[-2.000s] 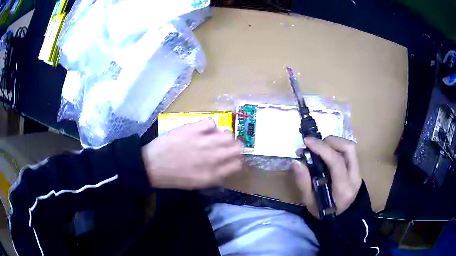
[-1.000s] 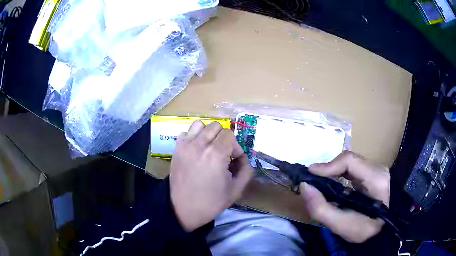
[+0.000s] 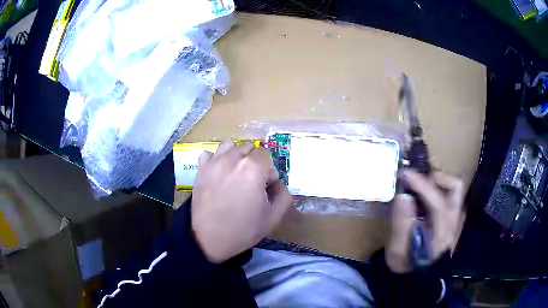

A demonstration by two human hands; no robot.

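A white power bank casing [image 3: 342, 167] lies on a clear plastic bag [image 3: 336, 208] on the cardboard mat. A green circuit board [image 3: 281, 144] sits at its left end, with thin red leads [image 3: 273, 145] running to a yellow-edged battery cell [image 3: 187, 165]. My left hand [image 3: 234, 198] lies over the cell's right part and the board's lower edge; its fingertips are bent together there, and what they touch is hidden. My right hand [image 3: 429, 210] is blurred and holds the soldering iron [image 3: 416, 141] right of the casing, tip pointing up and away from the board.
Bagged white casings [image 3: 150, 108] are piled at left, with yellow-edged cells [image 3: 59, 42] behind them. The tan cardboard mat [image 3: 360, 66] lies under the work. A carton [image 3: 36, 252] is at lower left. A black box with metal fittings [image 3: 520, 186] stands at right.
The soldering iron has swung from the board's lower end up and right, past the casing. My left hand stays at the cell and board, which appear slightly further left in view.
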